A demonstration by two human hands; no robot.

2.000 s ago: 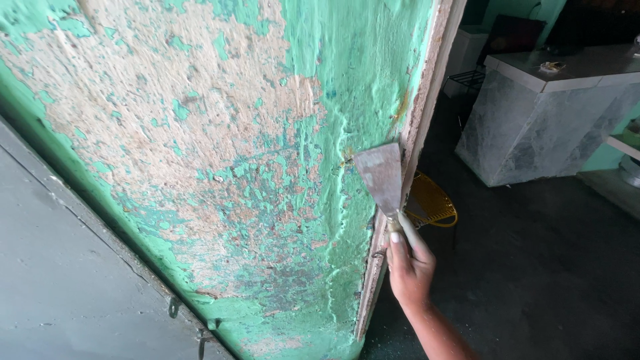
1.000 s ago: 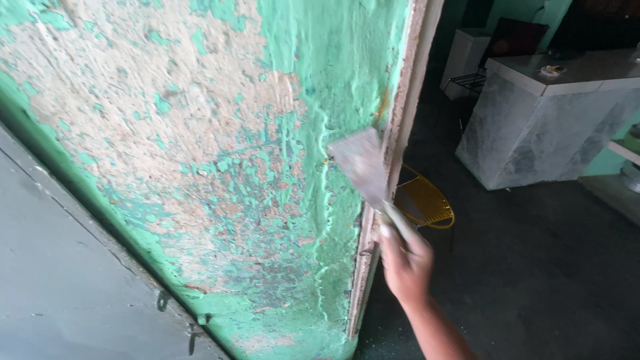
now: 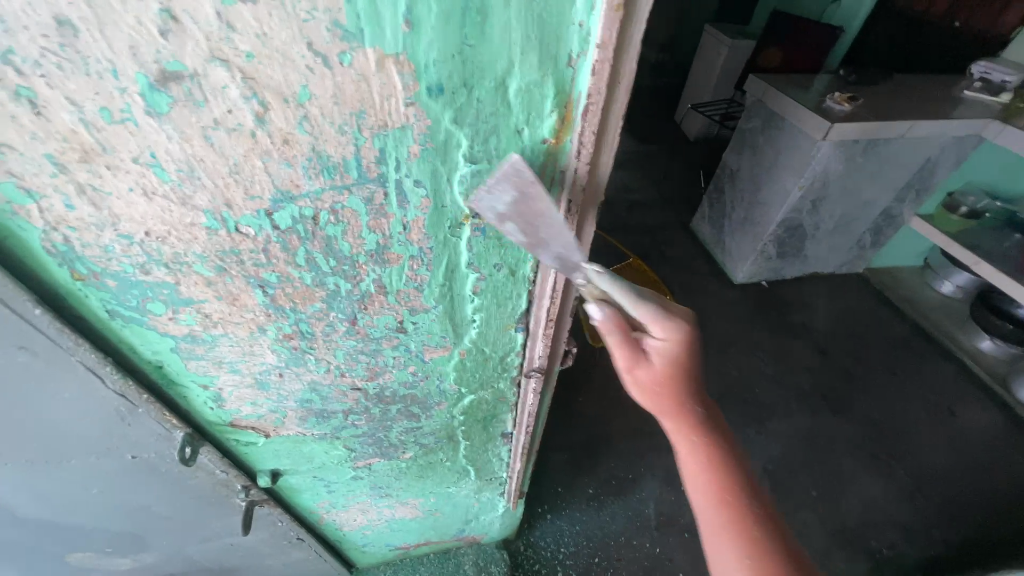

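My right hand (image 3: 652, 348) grips the handle of a flat metal paint scraper (image 3: 532, 212). Its broad blade points up and to the left, over green paint near the right edge of a wall (image 3: 240, 200); whether the blade's edge touches the wall cannot be told. Much of the wall's green coat is gone, with pale plaster bared at the upper left and flaking patches in the middle. A raised, ragged paint edge (image 3: 464, 296) runs down just left of the blade. Along the wall's corner stands a worn, pale door frame strip (image 3: 592, 120). My left hand is out of view.
A grey metal door (image 3: 96, 448) with small lugs borders the wall at lower left. Beyond the opening are a tiled counter (image 3: 800, 176), a shelf with pots (image 3: 968, 248) and a yellow seat or basket (image 3: 632, 264) behind my hand. Paint flakes lie on the dark floor (image 3: 808, 424).
The scraper has tilted from nearly upright to a leftward slant, my right hand still on its handle. The view has shifted slightly.
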